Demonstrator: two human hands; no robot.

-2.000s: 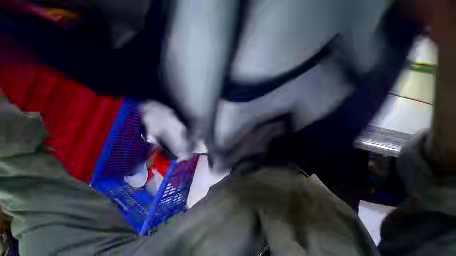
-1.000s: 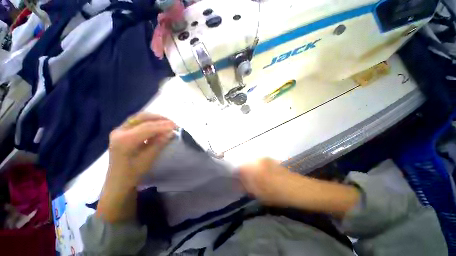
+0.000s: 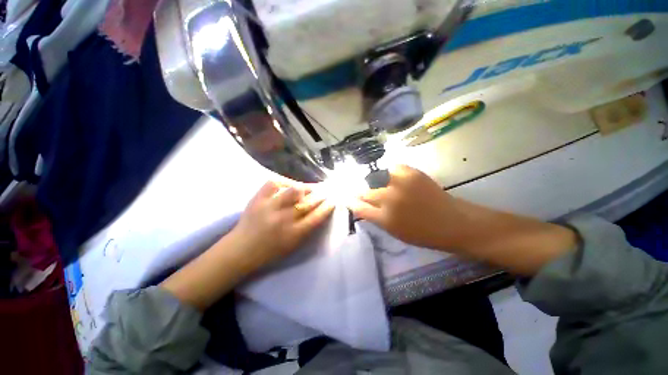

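A white or light-grey panel point(image 3: 329, 286) with a short dark strip near its top hangs from the needle area over the table's front edge to my lap. My left hand point(image 3: 282, 220) holds the cloth just left of the needle. My right hand point(image 3: 414, 209) pinches its edge just right of the needle. The sewing machine point(image 3: 322, 44) looms close above, with a chrome guard point(image 3: 242, 95) and a tension dial point(image 3: 395, 106). Bright glare hides the presser foot, the needle and my fingertips.
Yellow-and-green snips point(image 3: 447, 121) and a tan patch point(image 3: 619, 113) lie on the machine bed. Navy garments point(image 3: 110, 139) are piled at the left. A pink scrap point(image 3: 126, 28) hangs at the machine's left end. A grey marked band point(image 3: 439, 278) runs along the table's front edge.
My view has moved closer to the machine head. Both hands have moved with the cloth from in front of the table up to the needle area. A bright light now shows there.
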